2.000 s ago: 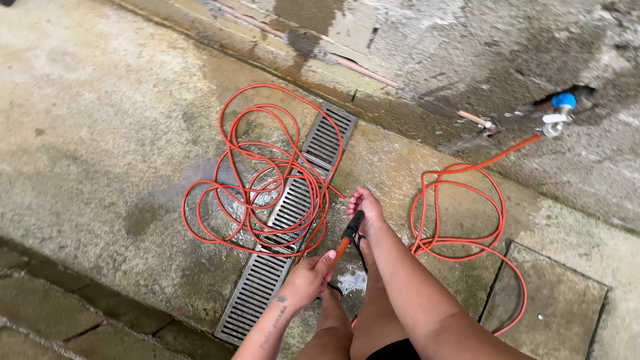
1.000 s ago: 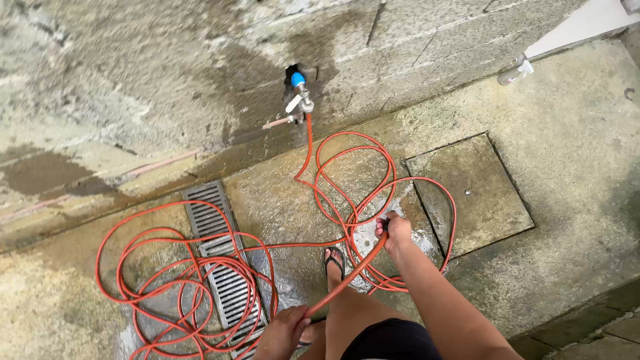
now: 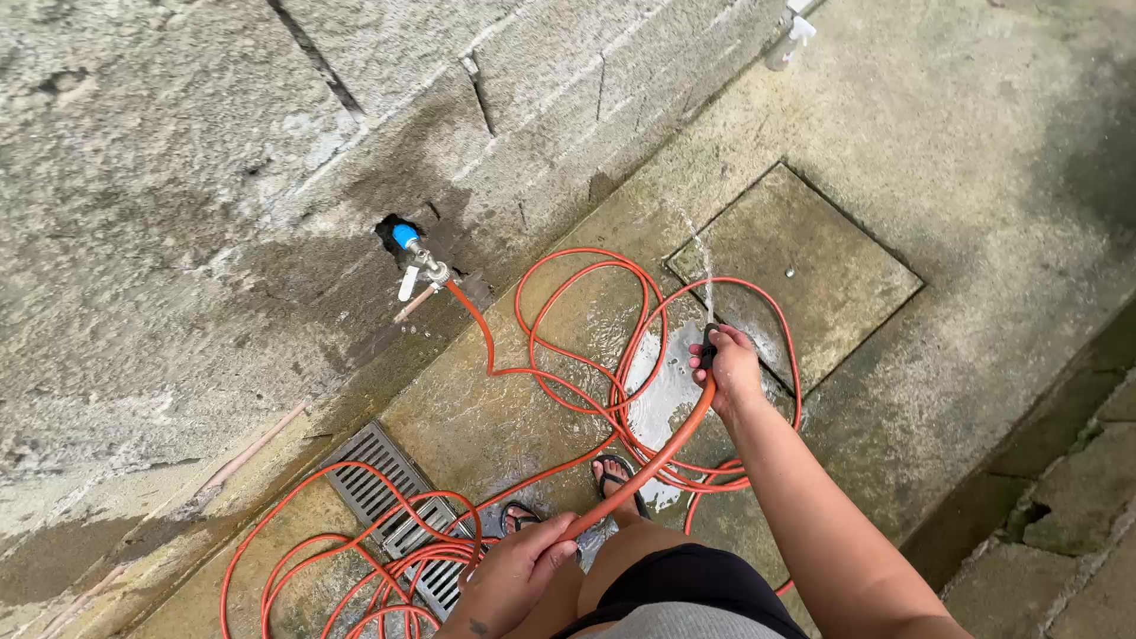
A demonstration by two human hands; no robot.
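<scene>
My right hand (image 3: 729, 362) grips the black nozzle (image 3: 708, 346) at the end of an orange garden hose (image 3: 652, 466). A stream of water (image 3: 707, 266) leaves the nozzle toward the concrete floor. My left hand (image 3: 515, 577) is closed around the same hose lower down, near my legs. Loops of the hose lie on the wet floor beneath and beside both hands, and one end joins a metal tap (image 3: 429, 266) with a blue fitting (image 3: 406, 235) and a white lever in the wall.
A slotted drain grate (image 3: 377, 479) runs along the floor, partly under hose loops. A square concrete cover (image 3: 808, 275) lies right of the coils. A spray bottle (image 3: 788, 44) stands by the block wall (image 3: 532, 115). Stone steps (image 3: 1047, 532) edge the lower right. My sandalled feet (image 3: 612, 479) stand on wet concrete.
The view has swung toward the tap and floor cover. My hands, close together on the hose two seconds ago, are now farther apart. Water plainly streams from the nozzle now.
</scene>
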